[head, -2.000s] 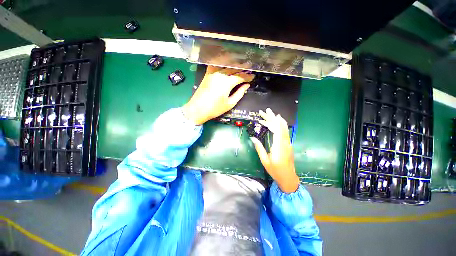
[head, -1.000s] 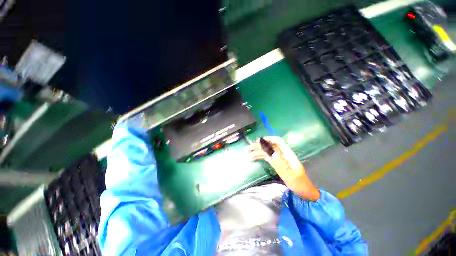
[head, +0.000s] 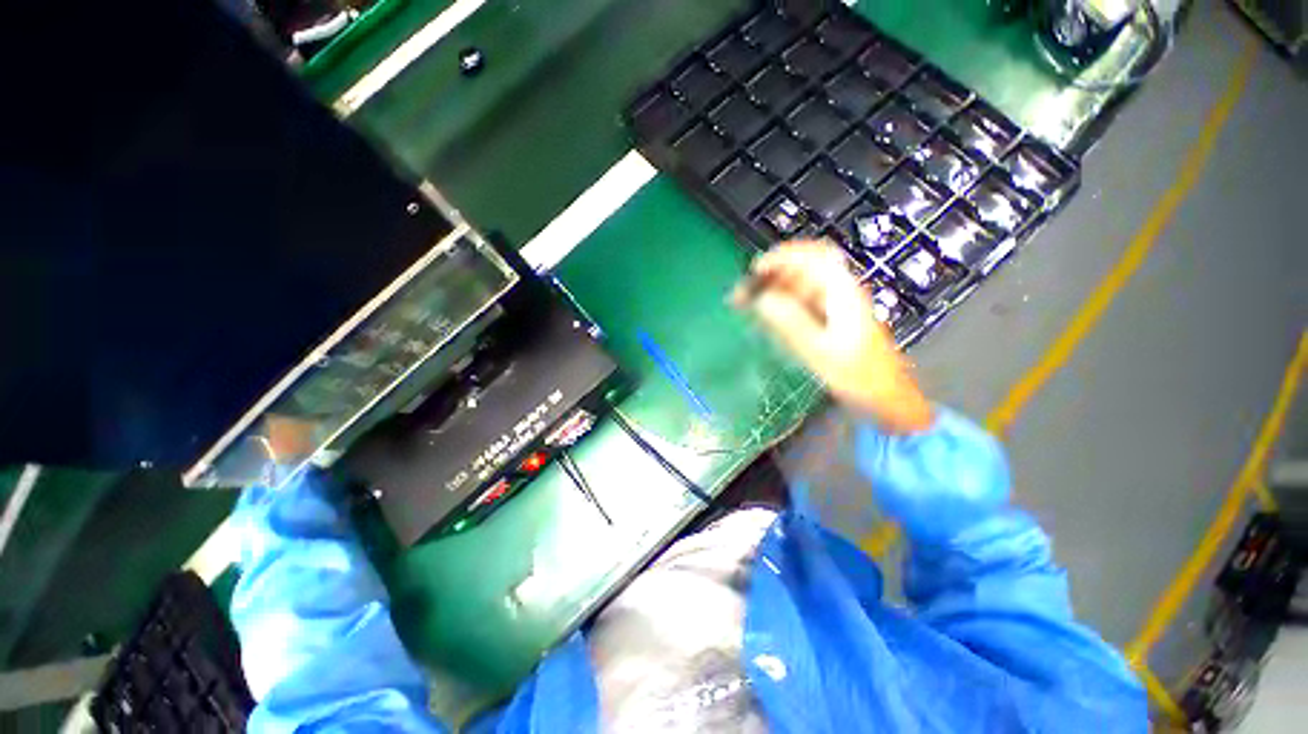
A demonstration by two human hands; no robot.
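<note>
The flat black test box (head: 495,419) lies on the green bench, with white lettering, a red light and thin dark leads at its front edge. My right hand (head: 832,323) is blurred at the near left edge of the right blister tray (head: 717,179); its fingers are closed around a small dark thing, likely a camera unit (head: 792,291). The tray holds shiny units in its nearer right pockets. My left hand (head: 291,437) shows only partly, through the clear acrylic panel (head: 366,359); its fingers and anything in them cannot be made out.
A large black hood (head: 172,215) overhangs the test box at the left. A blue stick (head: 671,373) lies between box and tray. A small black unit (head: 471,59) is beyond the white rail. The left blister tray (head: 172,667) is at bottom left, and a cabled device (head: 1090,36) at top right.
The view has turned right. My right hand has moved from the test box front to the right tray with the dark thing. My left hand has gone from the box top to behind the panel.
</note>
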